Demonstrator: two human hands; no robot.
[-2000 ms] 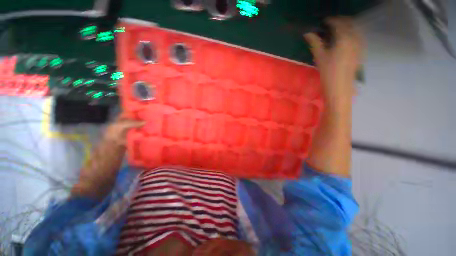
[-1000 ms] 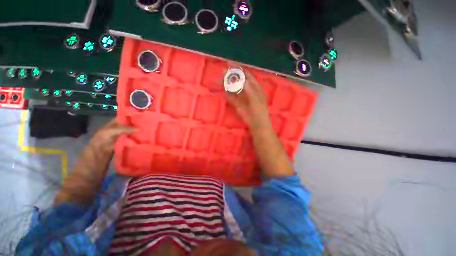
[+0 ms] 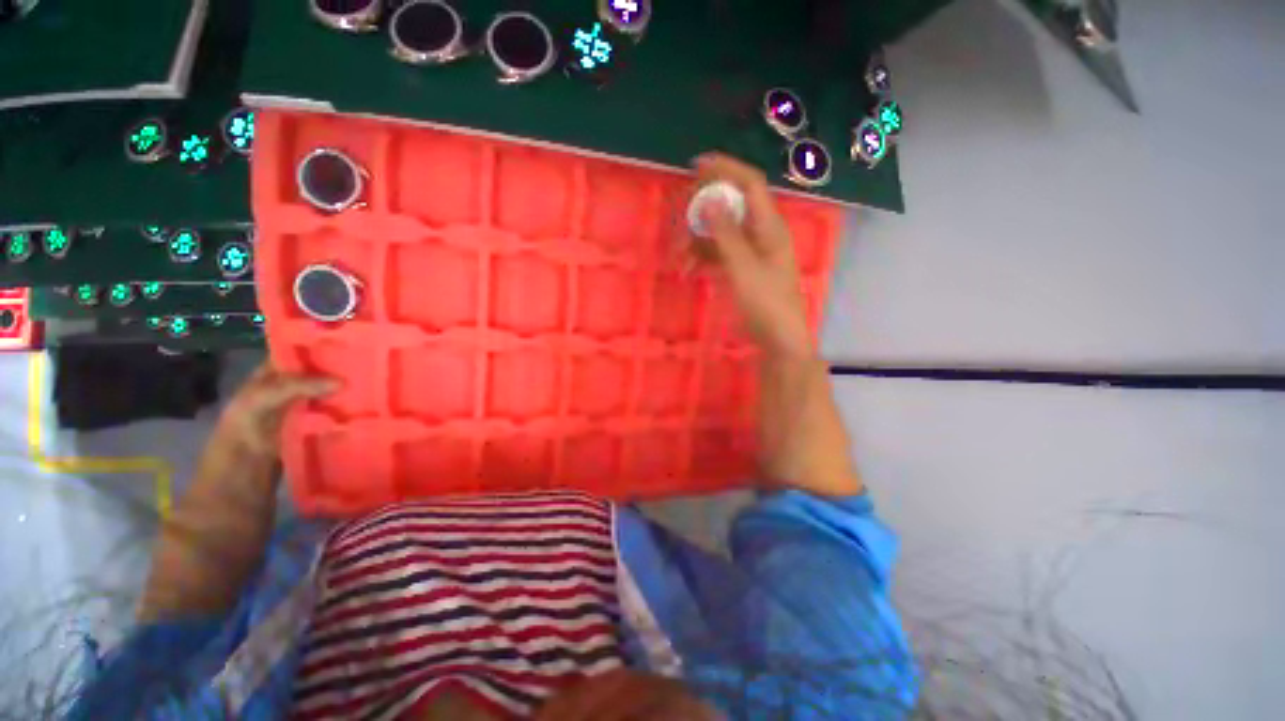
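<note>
A red compartment tray (image 3: pixel 522 303) lies against the striped top, its far edge at the shelf front. Two dark-faced watches sit in its left column, an upper one (image 3: pixel 331 180) and a lower one (image 3: pixel 326 292). My left hand (image 3: pixel 268 402) grips the tray's left edge, thumb on top. My right hand (image 3: pixel 754 247) is over the tray's upper right part and holds a watch (image 3: pixel 716 210) with its pale back up. The fingertips are slightly blurred.
A green shelf (image 3: pixel 677 106) with dark and lit watches is just beyond the tray. Lower green tiers (image 3: pixel 85 254) at left hold watches glowing green. A black cable (image 3: pixel 1057 376) runs along the pale surface at right. Yellow tape (image 3: pixel 99 465) marks the floor at left.
Compared with one second ago, my right hand and its watch have moved right over the tray. The tray and shelves sit further left in view. An upper watch seen two seconds ago has left its pocket.
</note>
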